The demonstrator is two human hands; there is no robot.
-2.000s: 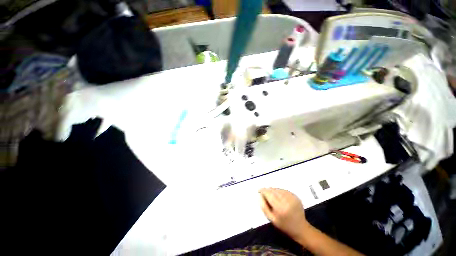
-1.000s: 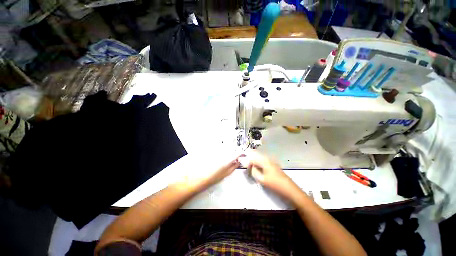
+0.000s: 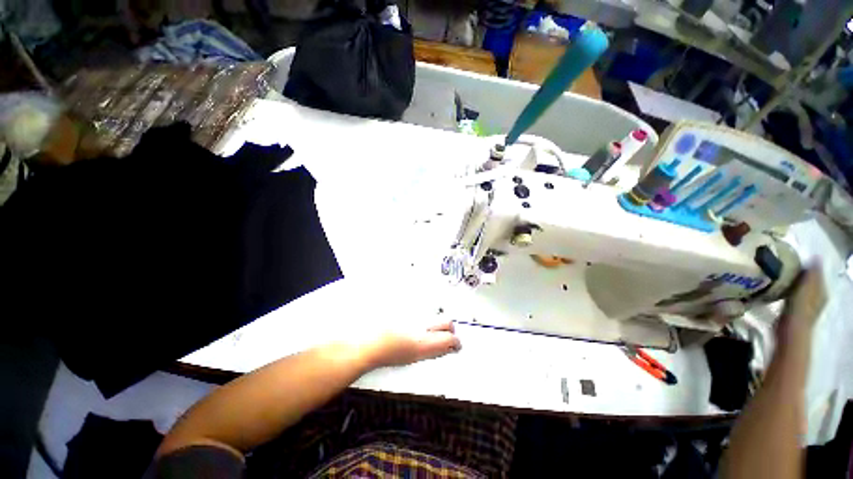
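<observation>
The white sewing machine (image 3: 608,224) stands on the white table. Its needle and presser foot (image 3: 458,268) show with no cloth seen under them. My left hand (image 3: 426,343) lies on the table in front of the needle, fingers pointing right; I see nothing in it, and its fingers look close together. My right hand (image 3: 806,292) is blurred at the handwheel (image 3: 781,267) at the right end of the machine; its fingers are not clear. A black garment panel heap (image 3: 187,253) lies at the left of the table.
Orange-red snips (image 3: 652,365) lie on the table right of the machine bed. A teal lamp (image 3: 561,79) stands behind the machine head. A blue bobbin rack (image 3: 669,213) sits on top. A black bag (image 3: 351,65) is at the back, white fabric (image 3: 828,327) at the right.
My right hand has moved from the needle area to the handwheel. My left hand has drawn back a little from the needle. The view has shifted and tilted.
</observation>
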